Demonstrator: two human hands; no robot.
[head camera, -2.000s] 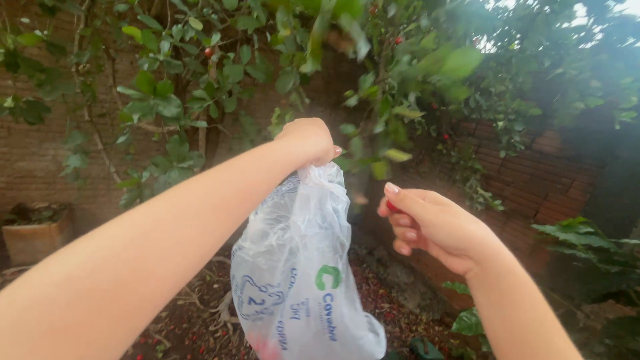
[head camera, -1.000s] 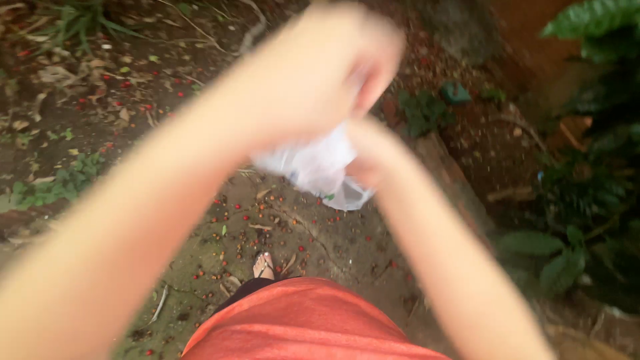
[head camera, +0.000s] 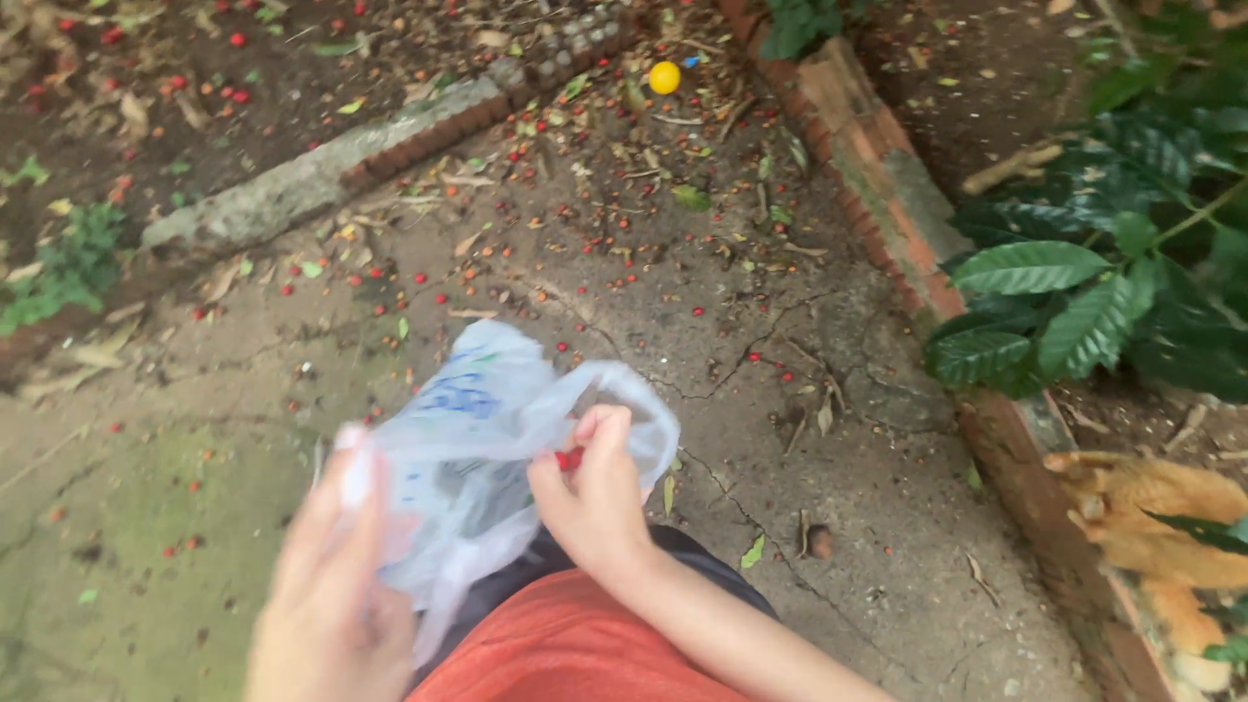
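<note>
A thin white plastic bag (head camera: 468, 409) with blue and green print hangs in front of my body, its mouth partly spread. My right hand (head camera: 595, 487) is at the bag's mouth, fingers curled around small red berries (head camera: 568, 459). On the bag's left side is my left hand (head camera: 336, 575), blurred, with its fingers raised; part of it overlaps the plastic, and whether it grips the bag is unclear. The bag's contents cannot be made out.
Fallen red berries and leaves lie on the cracked concrete (head camera: 604, 292). Low brick edging (head camera: 877, 185) runs along the right, beside a leafy plant (head camera: 1033, 268) and an orange cat (head camera: 1160, 517). A yellow ball (head camera: 664, 77) lies farther off.
The view has swung down from the foliage to the ground. My right hand, apart from the bag two seconds ago, is now at its mouth. My left hand has left the bag's gathered top.
</note>
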